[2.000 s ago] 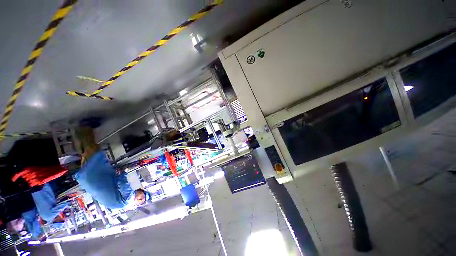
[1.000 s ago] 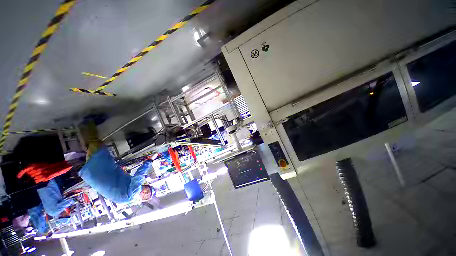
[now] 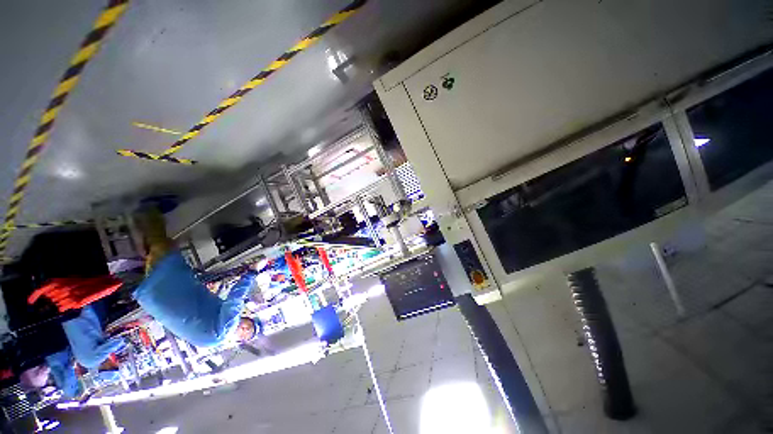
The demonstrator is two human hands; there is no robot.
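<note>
Neither of my hands is in the picture. The view is upside down and tilted. Nearest in front is a long cream machine (image 3: 525, 110) with dark windows (image 3: 585, 199), at the right. A small control panel (image 3: 472, 264) with an orange-red button sits on its end. A dark panel (image 3: 417, 286) with small red lights is beside it. Two black ribbed hoses (image 3: 600, 343) run from the machine towards the ceiling, at the lower part of the picture.
A metal-framed conveyor (image 3: 297, 191) joins the machine's end. A person in a blue smock (image 3: 182, 301) is at a brightly lit bench; other people in blue are further left. Red pieces (image 3: 295, 271) hang there. Yellow-black tape (image 3: 246, 88) marks the grey floor (image 3: 195, 51). A ceiling lamp (image 3: 456, 411) glows.
The view has shifted slightly, so the machine and hoses sit a little differently in the picture. The person in blue at the bench has moved slightly. No hand has appeared.
</note>
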